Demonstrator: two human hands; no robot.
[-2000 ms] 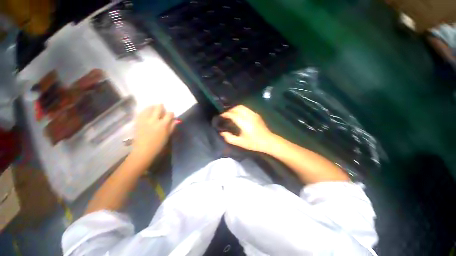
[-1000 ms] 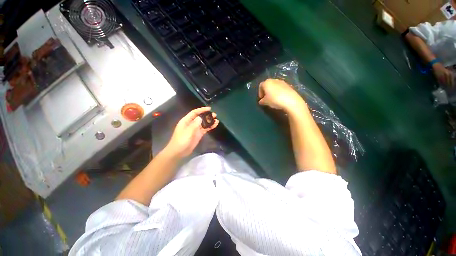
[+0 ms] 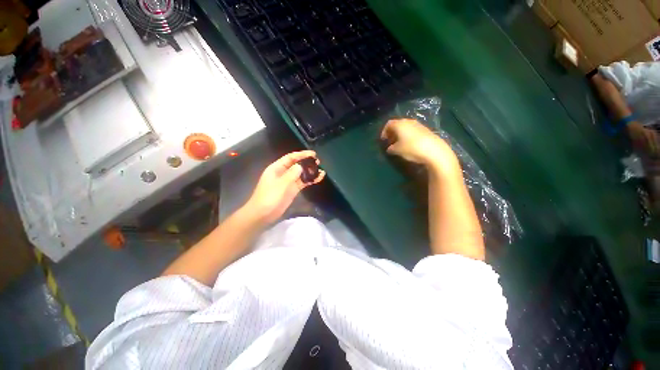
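Observation:
My left hand [image 3: 277, 189] holds a small black housing [image 3: 309, 170] in its fingertips, in front of my body by the bench edge. A reddish inner face shows on it. My right hand [image 3: 414, 142] is over the green bench with fingers curled, beside a crinkled clear plastic film [image 3: 483, 195]. Something dark shows at its fingertips; I cannot tell whether the hand holds it. A black blister tray [image 3: 318, 65] with square pockets lies ahead of my hands.
The white press machine [image 3: 217, 97] stands at the left with an orange-red knob [image 3: 199, 147], small round buttons, a reddish-brown fixture [image 3: 69, 69] and a cooling fan [image 3: 161, 13]. Another black tray [image 3: 572, 311] is at the lower right. A person's arm [image 3: 615, 101] and cartons [image 3: 604, 29] are at upper right.
Two seconds ago my left hand was at the machine's edge and my right hand held a dark part. Now the housing is in my left hand and my right hand is farther right, by the film.

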